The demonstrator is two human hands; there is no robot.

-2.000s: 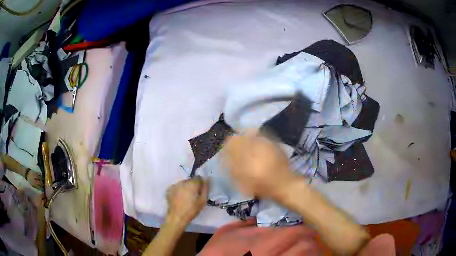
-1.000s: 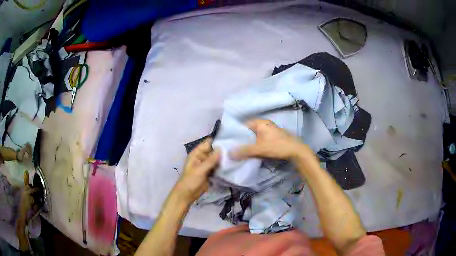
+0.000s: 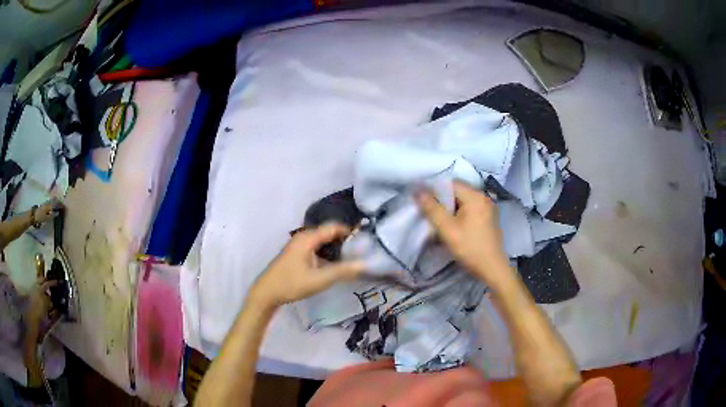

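A heap of cut fabric pieces with pale blue-white sides and dark speckled sides lies in front of me on the pale pink-lilac table. My right hand is on the pale pieces, its thumb and fingers closed on a fold. My left hand is at the heap's left side, slightly blurred, thumb and fingers apart around the edge of a piece; whether it grips cannot be told. A dark panel shows behind my left hand. Small crumpled dark and pale pieces lie at the table's near edge.
A flat pointed plate lies at the far side, and a dark metal-edged object at the far right. On the left table are green-orange scissors, a pink pad and a coworker's hands with an iron.
The pale piece between my hands has been turned and folded. My left hand has opened more, and my right hand has moved right. More of the dark panel shows at the left.
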